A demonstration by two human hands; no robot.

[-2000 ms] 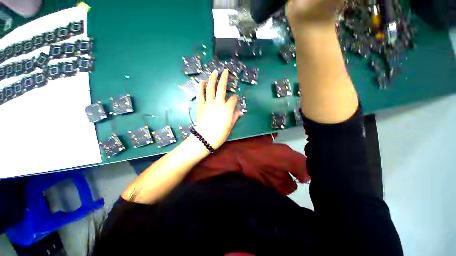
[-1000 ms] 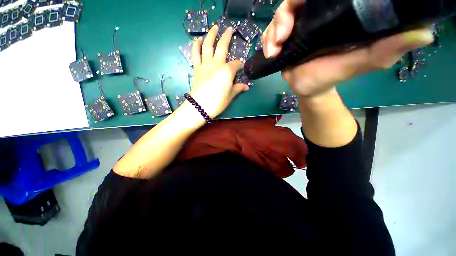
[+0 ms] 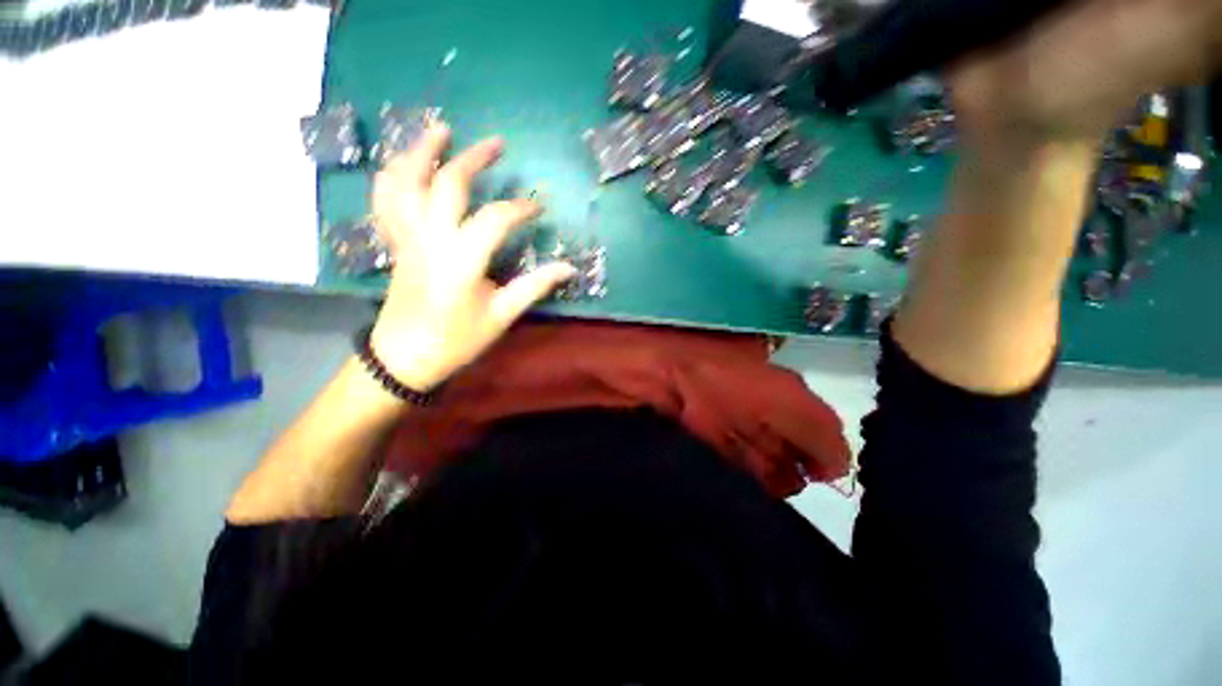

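My left hand [image 3: 449, 261] is over the modules near the bench's front edge, fingers spread. It partly covers some of them; no part is seen gripped. My right hand [image 3: 1072, 81] is at the upper right, blurred, closed around the black electric screwdriver [image 3: 925, 47]. The driver's front end points left, close to a dark box with a pale top [image 3: 771, 47]. A cluster of square circuit board modules [image 3: 697, 148] lies on the green mat. Two modules [image 3: 335, 137] lie by the white sheet's edge. The driver's tip cannot be made out.
The white sheet [image 3: 161, 148] is at left with panelled boards [image 3: 81, 24] at its top. More modules [image 3: 860, 224] lie before my right forearm. A heap of small parts [image 3: 1139, 201] is at right. A blue stool [image 3: 121, 362] stands below left. Red-brown cloth [image 3: 643, 382] is across my lap.
My left hand has moved left off the module cluster. My right hand has drawn the screwdriver up and right, away from the cluster. The view has shifted.
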